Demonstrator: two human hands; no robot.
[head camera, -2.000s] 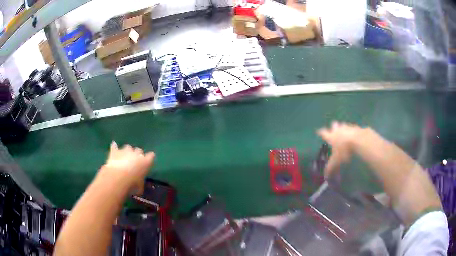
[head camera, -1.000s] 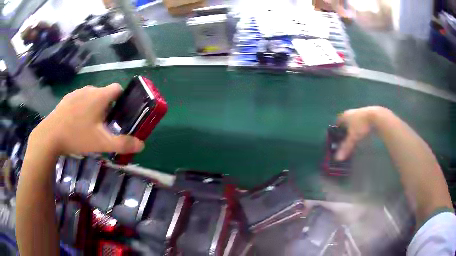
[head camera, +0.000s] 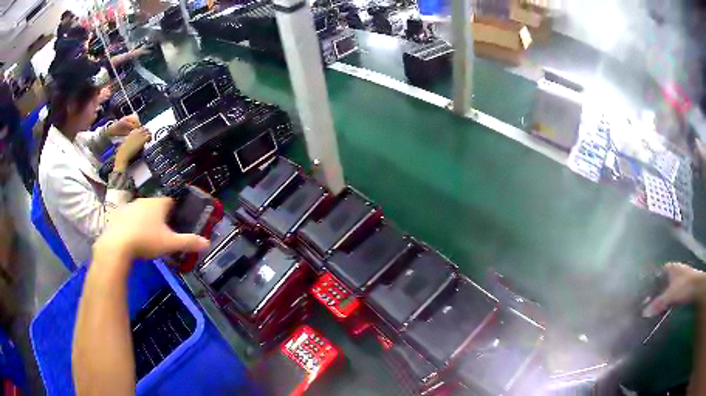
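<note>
My left hand (head camera: 143, 230) grips a radio with a black back and red sides (head camera: 193, 220), above the blue crate's far rim. My right hand (head camera: 680, 286) is at the right edge, partly cut off; its fingers are around a dark, blurred radio-like block (head camera: 654, 290). Rows of stacked radios with glossy black backs (head camera: 371, 255) and red sides run diagonally along the bench. Two red radios with pale keys facing up lie among them, one (head camera: 337, 294) between stacks and one (head camera: 310, 349) nearer me.
A blue plastic crate (head camera: 197, 340) with black parts is below my left arm. A person (head camera: 73, 178) sits at the left beside stacked black radios (head camera: 205, 128). Upright posts (head camera: 310, 93) stand by the green belt (head camera: 410, 147). White-and-blue packed items (head camera: 619, 166) lie beyond the metal edging.
The view has swung left, bringing the crate and the other person into sight. My left hand still holds a radio, now over the crate's rim; my right hand is now at the frame's edge.
</note>
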